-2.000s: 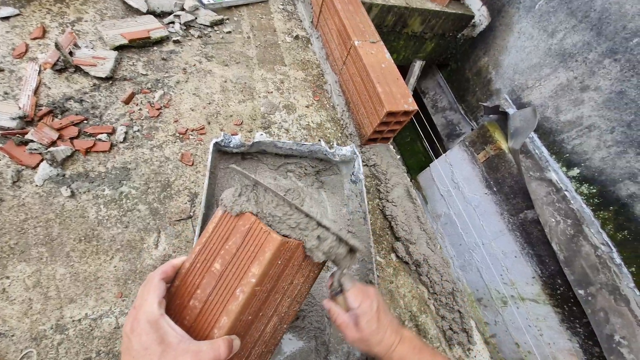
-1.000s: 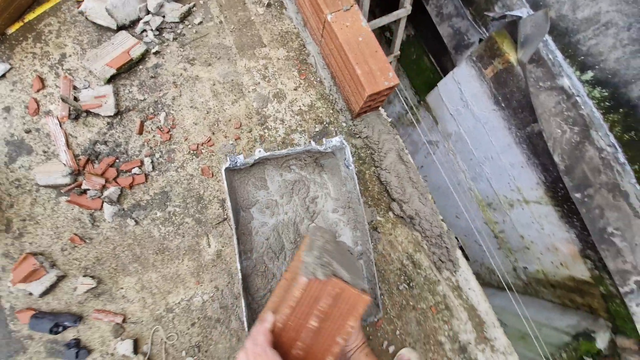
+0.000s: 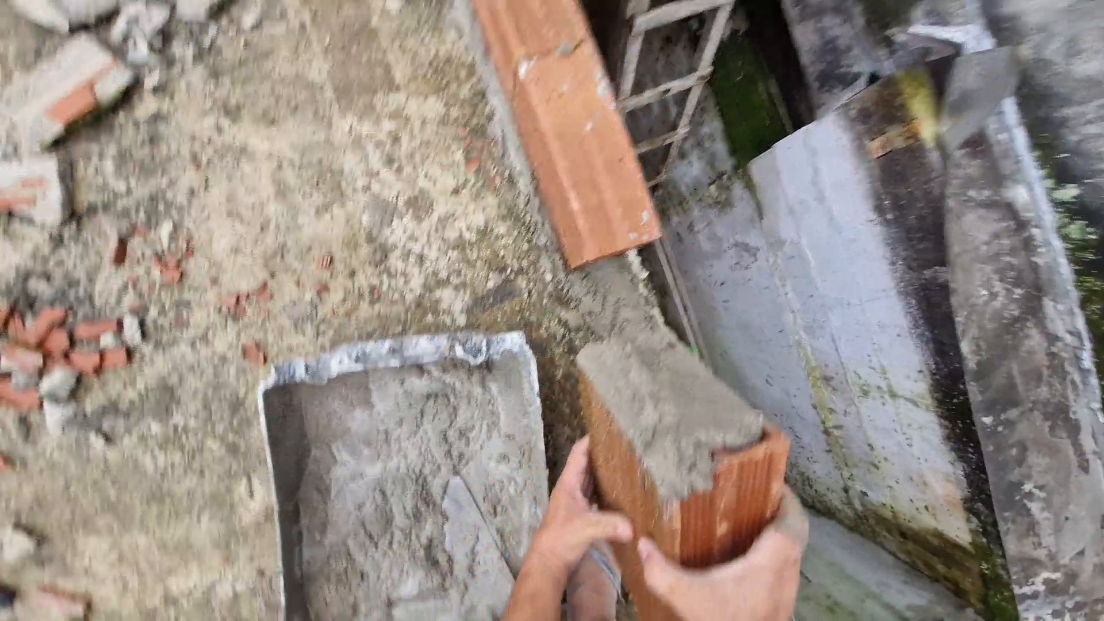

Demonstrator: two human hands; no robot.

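Observation:
Both my hands grip a hollow clay brick (image 3: 729, 496) whose upturned end is coated with wet mortar (image 3: 668, 405). My left hand (image 3: 565, 526) holds its left side, and my right hand (image 3: 742, 561) wraps its right side and near face. The brick is over the strip of mortar at the slab's edge, short of the laid clay bricks (image 3: 586, 155). Left of it lies a mortar tray (image 3: 401, 349) with wet mortar inside. A trowel blade (image 3: 474, 526) rests in that mortar; its handle is not clearly visible.
Broken brick pieces (image 3: 56, 345) and rubble chunks (image 3: 65, 95) lie on the concrete slab at left. Beyond the slab's right edge is a drop, with a ladder (image 3: 668, 90), a lower grey surface (image 3: 811, 259) and taut strings beside the edge.
The brick, held over the tray before, has moved right to the slab's edge. Two seconds ago my right hand spread mortar with the trowel; now it is on the brick, and the trowel is in the tray.

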